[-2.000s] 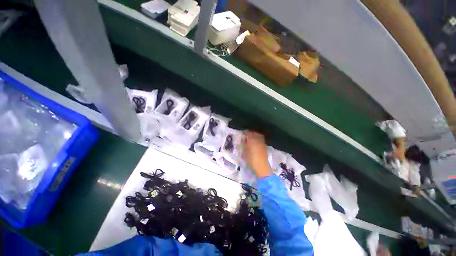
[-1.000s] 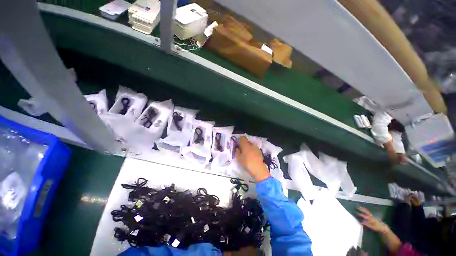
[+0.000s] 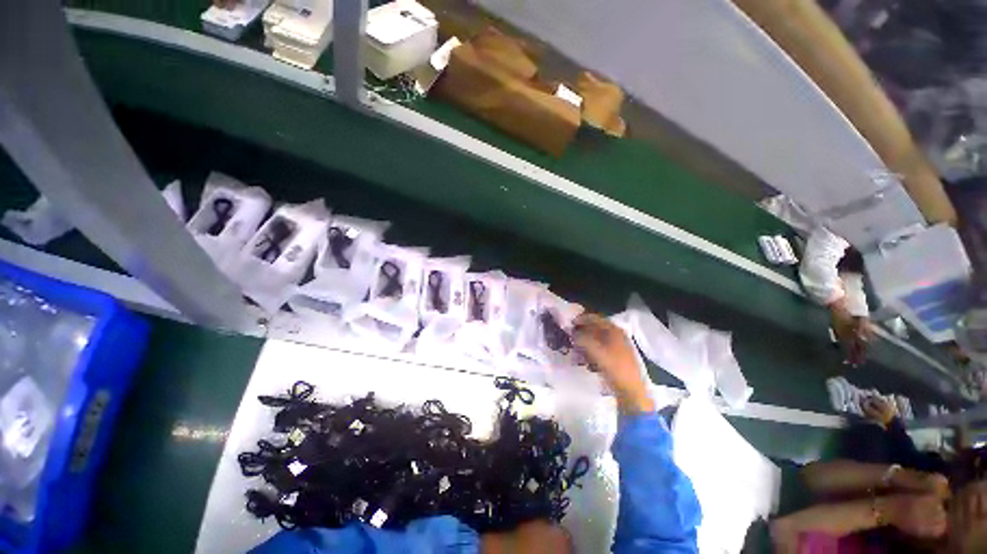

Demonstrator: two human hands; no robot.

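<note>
My right hand point(image 3: 608, 352) reaches from a blue sleeve to the right end of a row of soft white pouches point(image 3: 392, 284). Its fingertips are beside a black coiled cable point(image 3: 556, 331) on a pouch; whether they grip it is unclear. Several pouches to the left each have a black coil over a pale rectangle. A tangled cable pile point(image 3: 400, 460) with small white tags lies on a white board point(image 3: 244, 476). My left hand point(image 3: 528, 539) is at the pile's lower edge, cut off by the frame; its fingers cannot be made out.
A blue bin point(image 3: 103, 417) of clear plastic stands at left. Empty white bags point(image 3: 720, 471) lie right of the board. A grey post point(image 3: 97, 206) crosses the left side. White boxes and an open brown carton point(image 3: 509, 97) are behind the rail. Other people's arms point(image 3: 866, 503) are at right.
The pouch row has shifted left in view. My right hand has moved right, to the other side of the end pouch's cable. More of my left hand shows. A neighbour's arms reach in farther at lower right.
</note>
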